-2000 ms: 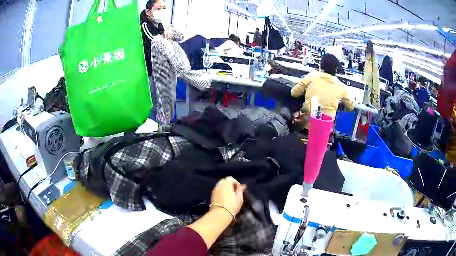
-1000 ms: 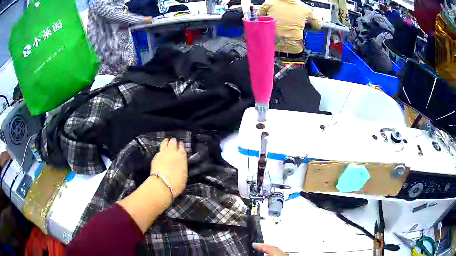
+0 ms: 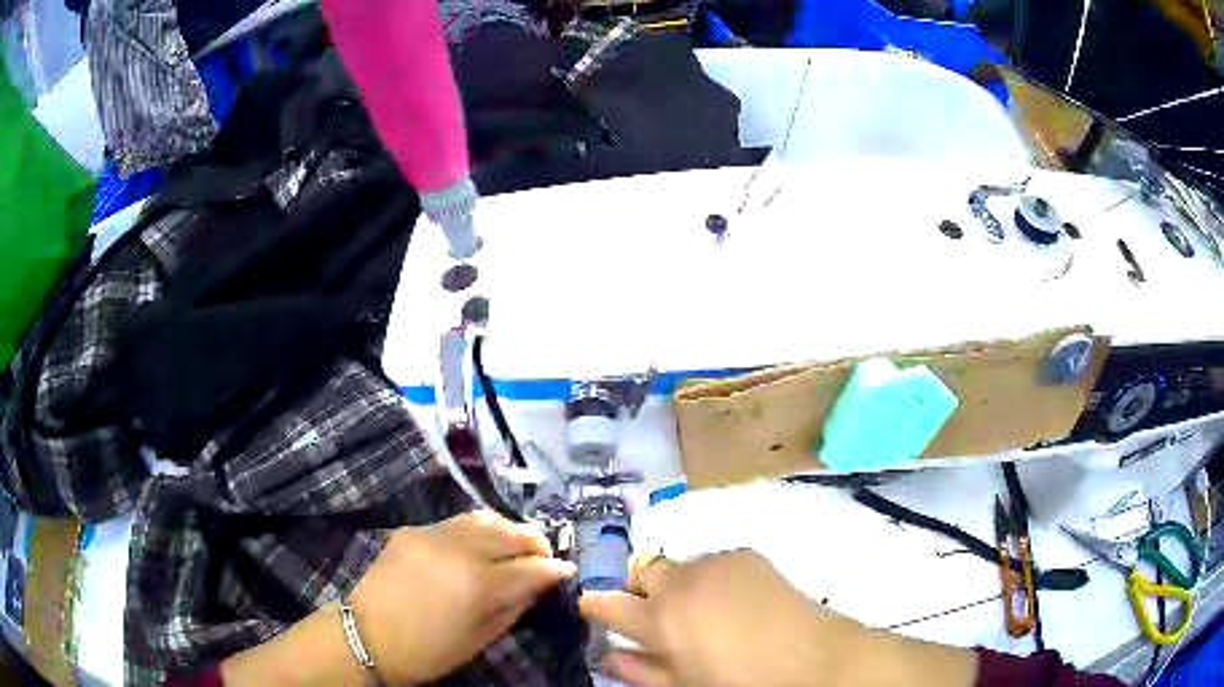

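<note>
The plaid garment panel (image 3: 322, 456) lies left of the needle, black with white check lines. Black fabric (image 3: 295, 295) is heaped behind it. The white sewing machine head (image 3: 604, 282) spans the middle, with the grey-blue cylindrical attachment (image 3: 603, 544) at its needle end. My left hand (image 3: 450, 597) is on the plaid cloth left of the attachment, its fingertips pinched at the cloth edge. My right hand (image 3: 725, 620) is just right of the attachment, fingers bent close to the left fingertips. The presser foot and what the right fingers touch are hidden.
A pink cone (image 3: 403, 87) stands above the needle end. A mint chalk piece (image 3: 886, 413) sits on cardboard (image 3: 752, 430) on the machine front. Orange snips (image 3: 1016, 570) and yellow-green scissors (image 3: 1157, 584) lie at the right with black cord. A green bag (image 3: 34, 215) hangs at left.
The view has tipped down and closer to the machine. My left hand has moved from the middle of the plaid to the needle area. My right hand has come up beside the attachment.
</note>
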